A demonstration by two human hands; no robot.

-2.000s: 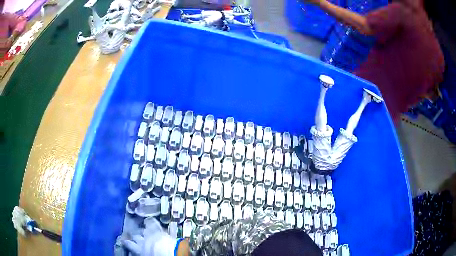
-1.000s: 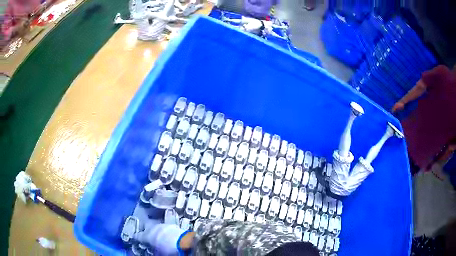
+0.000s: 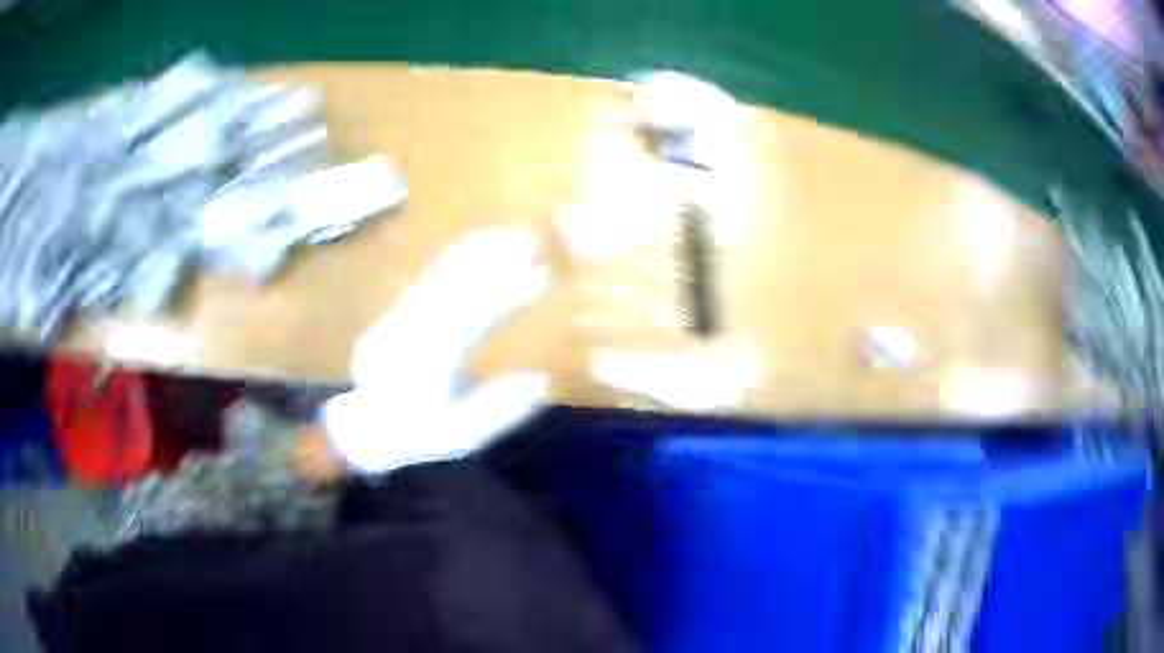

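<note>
The frame is strongly blurred. My left hand (image 3: 440, 364), in a white glove, is over the near part of the tan bench (image 3: 791, 268), thumb and fingers apart, with nothing visible in it. The mallet (image 3: 697, 262) lies right of my left hand, its pale head towards the green belt and its dark handle towards me. A heap of light grey hollow parts (image 3: 141, 191) is on the bench at the left. My right hand cannot be made out.
The blue tote (image 3: 791, 536) is below the bench edge at lower right, with pale packed pieces (image 3: 947, 580). A small white piece (image 3: 890, 346) lies right of the mallet. The green belt (image 3: 511, 32) runs behind. A red stool (image 3: 100, 418) is at lower left.
The view has swung from the tote interior to the bench. The gloved hand and camouflage sleeve seen low in the tote are gone from there; my left hand now shows over the bench.
</note>
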